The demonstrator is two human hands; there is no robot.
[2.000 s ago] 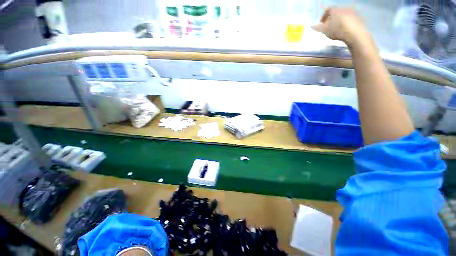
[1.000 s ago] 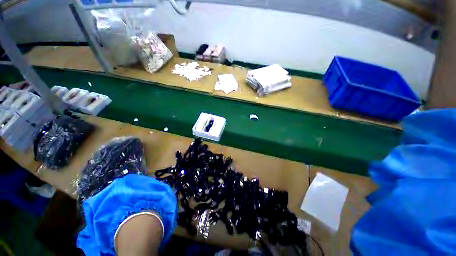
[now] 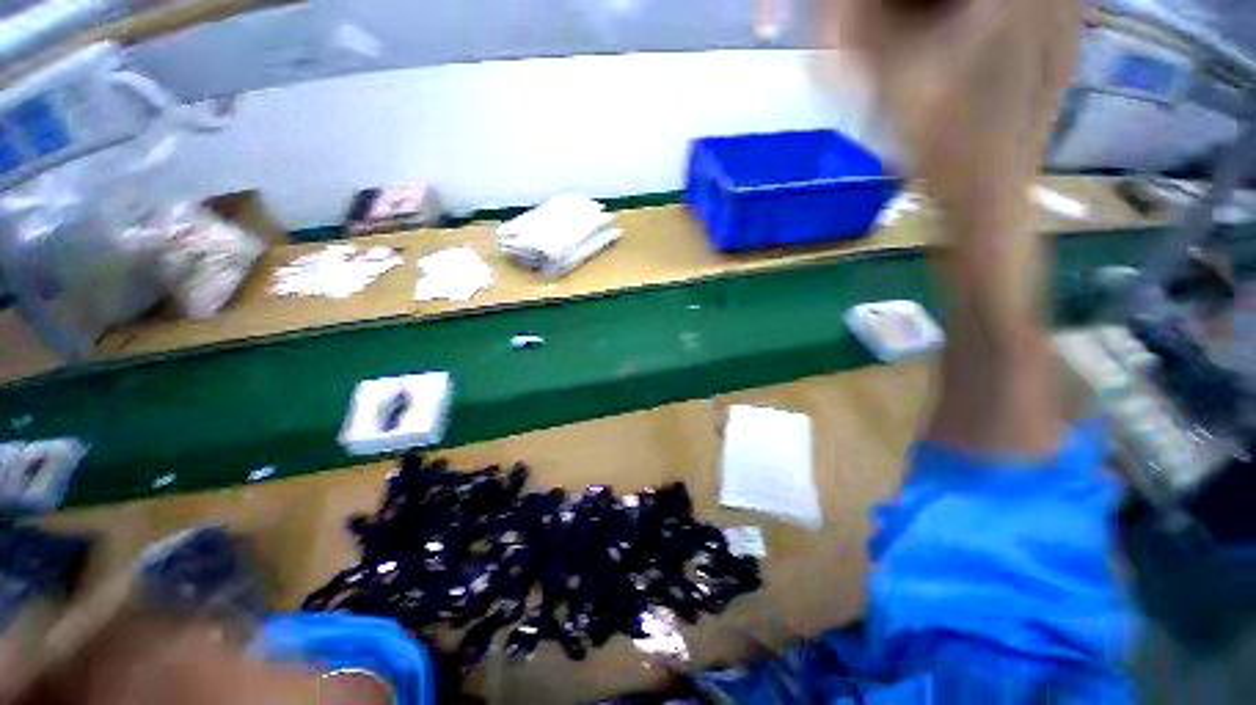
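A heap of black bundled cables (image 3: 551, 551) lies on the bench in front of me. A white tray (image 3: 397, 413) with a dark piece in its slot sits on the green belt behind the heap. My right hand (image 3: 950, 62) is raised at the top, blurred and cut off by the edge; whether it holds anything cannot be told. My left hand (image 3: 124, 661) is low at the bottom left, blurred, beside a dark bagged bundle (image 3: 200, 567); its fingers cannot be made out.
Another white tray (image 3: 895, 331) is on the belt at right, and a third (image 3: 39, 472) at far left. A white sheet (image 3: 769, 464) lies on the bench. Beyond the belt are a blue crate (image 3: 788, 193), a stack of folded papers (image 3: 558, 234) and white slips (image 3: 338, 271).
The view has swung to the right. The right hand has come back into view, raised. The left hand now shows at the bottom left. A white tray has appeared on the belt at right.
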